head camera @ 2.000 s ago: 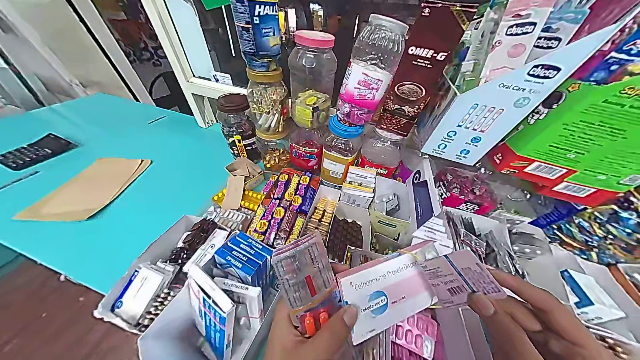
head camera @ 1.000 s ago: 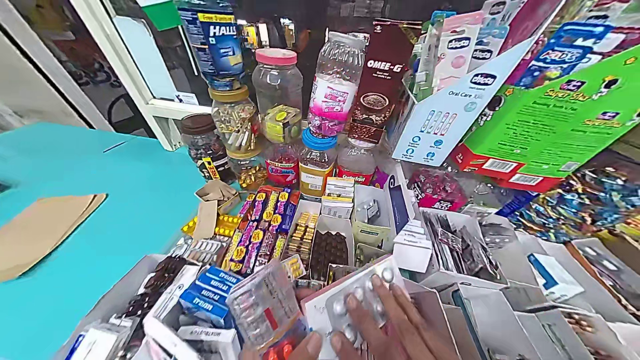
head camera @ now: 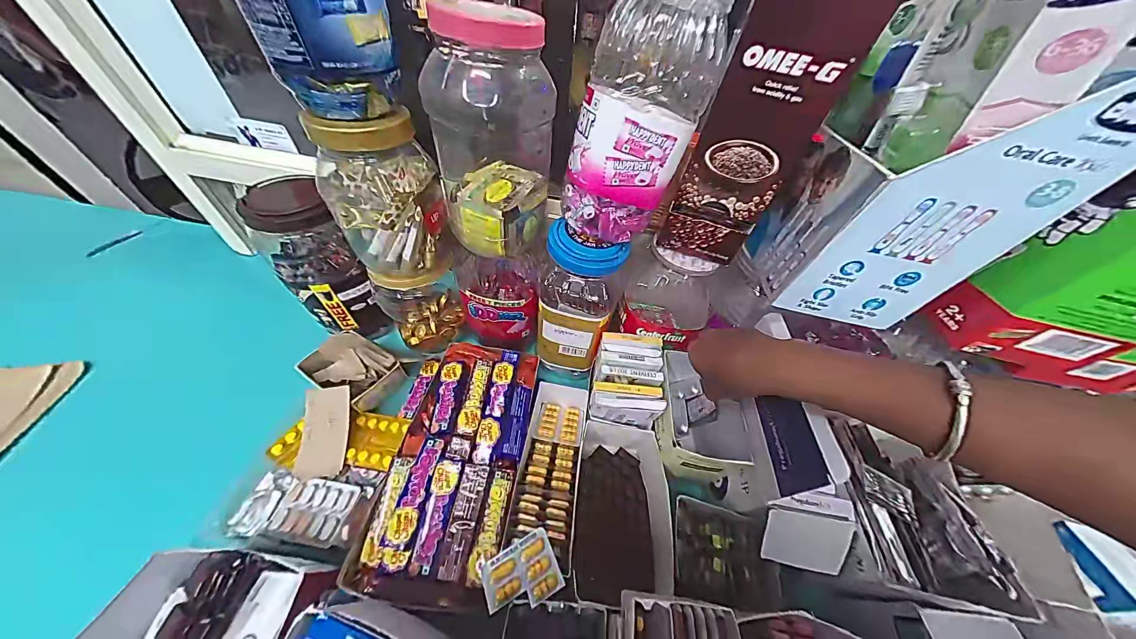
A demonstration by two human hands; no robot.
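Observation:
My right hand (head camera: 723,364), with a metal bangle on the wrist, reaches in from the right. It is beside an open carton of silvery blister strips (head camera: 690,399) and in front of a red-labelled jar (head camera: 666,306). Its fingers are bent and mostly hidden, so any hold cannot be made out. Left of it stand small medicine cartons (head camera: 628,377). Nearer are a long box of dark strips (head camera: 621,524) and a box of gold capsule strips (head camera: 546,479). A loose strip of yellow capsules (head camera: 522,570) leans at that box's near end. My left hand is not in view.
Candy packs (head camera: 453,470) fill a tray at centre left. Stacked jars (head camera: 488,133) and a tall brown carton (head camera: 754,133) stand behind. An oral care display box (head camera: 941,222) rises at the right. Brown paper (head camera: 35,399) lies on the turquoise table (head camera: 160,355).
Earlier, both hands held medicine packs and blister strips low at the centre. Now my right hand is farther back among the cartons, and those packs are out of sight. The view is closer to the jars.

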